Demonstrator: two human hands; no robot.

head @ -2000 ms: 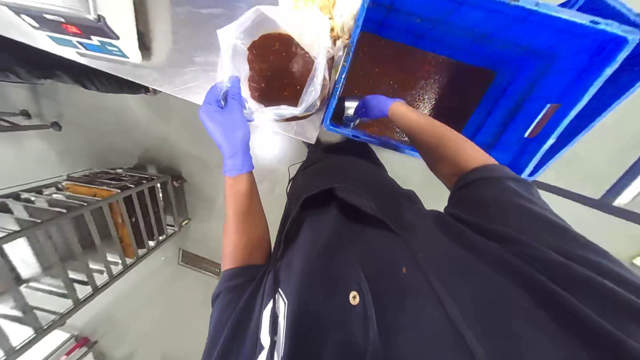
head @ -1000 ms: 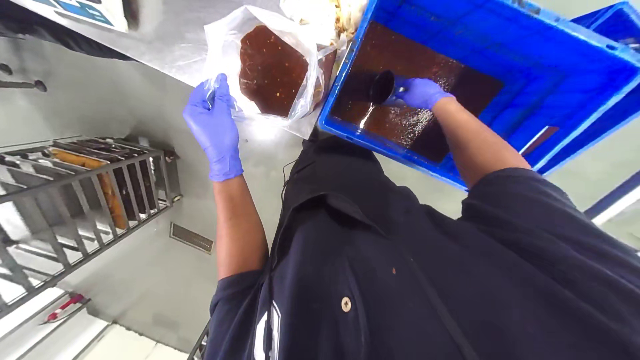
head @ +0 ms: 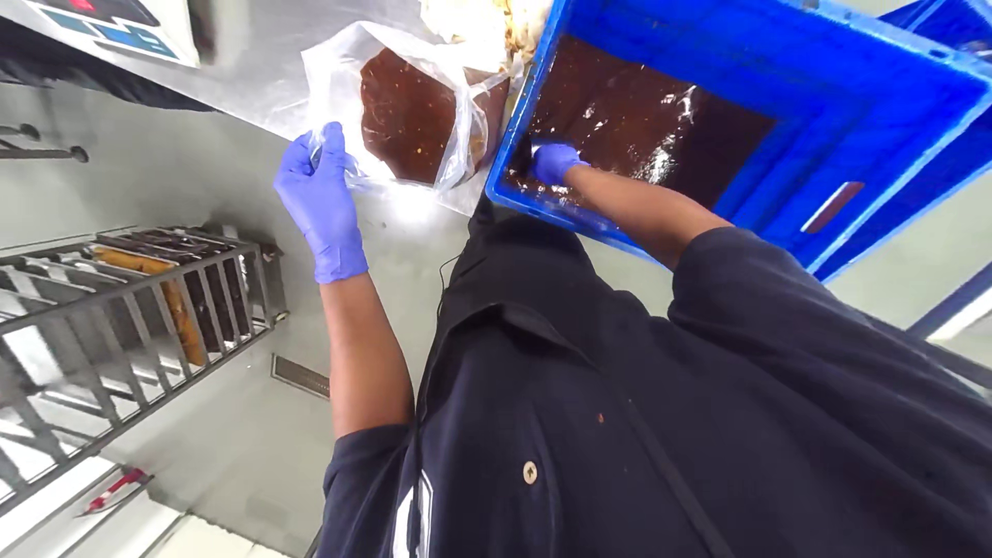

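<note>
My left hand, in a purple glove, pinches the near left rim of a clear plastic bag. The bag stands spread open on the metal table, with reddish-brown sauce inside. My right hand, gloved alike, reaches down into a blue plastic crate at its near left corner. More of the dark brown sauce covers the crate's bottom. The fingers close around a scoop or cup that is mostly hidden by the hand and the sauce.
A digital scale sits on the metal table at the upper left. Behind the bag lies a pale, stained bundle. Another blue crate is at the right. A metal rack with trays stands at the lower left.
The right hand has moved left and down within the crate since one second ago, when a dark cup showed in it. The left hand stays at the bag's rim.
</note>
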